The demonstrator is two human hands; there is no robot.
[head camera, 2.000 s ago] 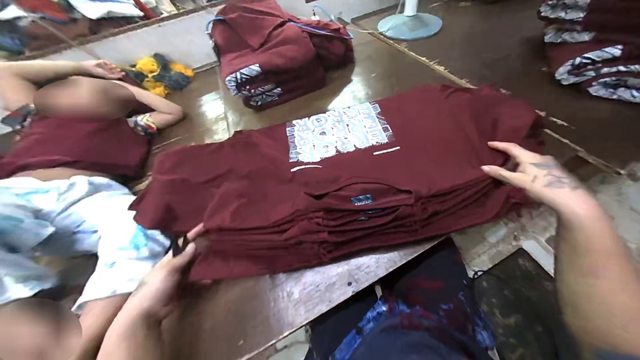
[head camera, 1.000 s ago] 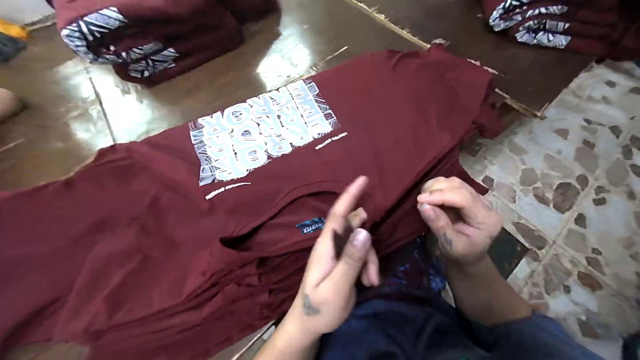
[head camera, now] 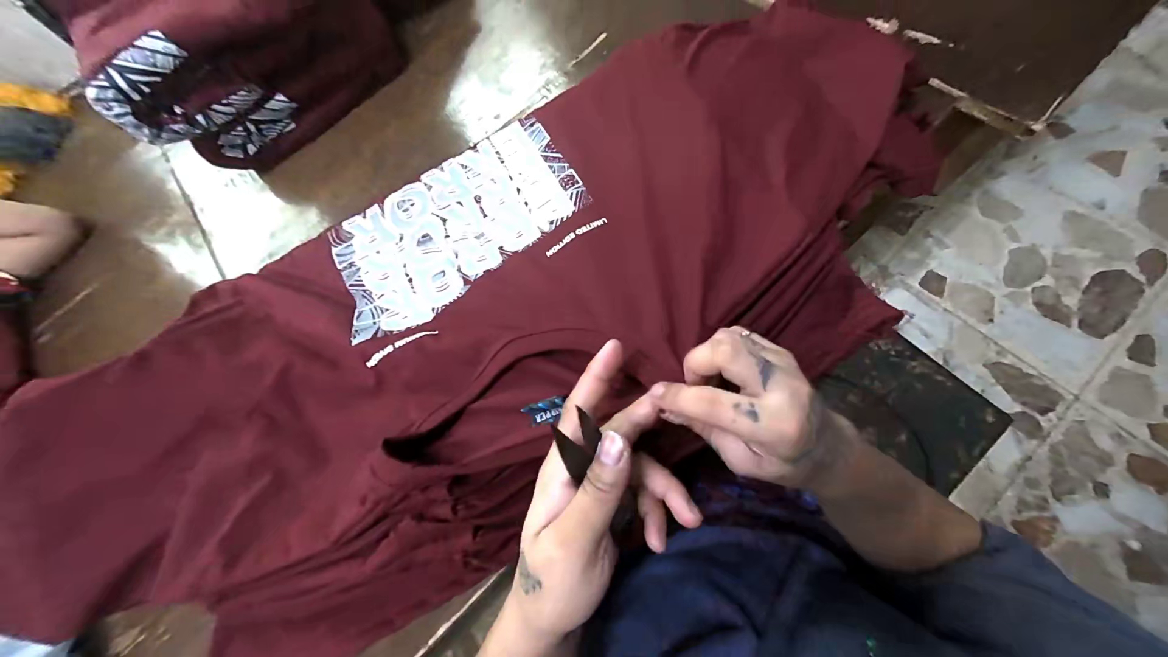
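Observation:
Maroon printed T-shirts point(head camera: 657, 228) lie stacked flat, with a white graphic print point(head camera: 456, 228) on the top one and the neckline towards me. Over the neckline, my left hand point(head camera: 584, 511) holds a small dark pointed tool point(head camera: 577, 445), perhaps thread snips, between thumb and palm. Its blades stand apart. The fingertips of my right hand point(head camera: 757, 411) are pinched together and meet a fingertip of the left; whether something thin is between them cannot be told. A neck label point(head camera: 546, 411) shows behind the left hand.
A folded maroon garment pile point(head camera: 246, 73) sits at the upper left on the brown table point(head camera: 511, 55). Another person's arm point(head camera: 36, 237) rests at the left edge beside yellow and grey cloth point(head camera: 35, 119). A dark board point(head camera: 912, 411) and the tiled floor point(head camera: 1031, 283) are at the right.
Both hands were at the two ends of the shirt stack; they have come together above the neckline. Since one second ago, their fingertips have met. The view has shifted closer to the shirts.

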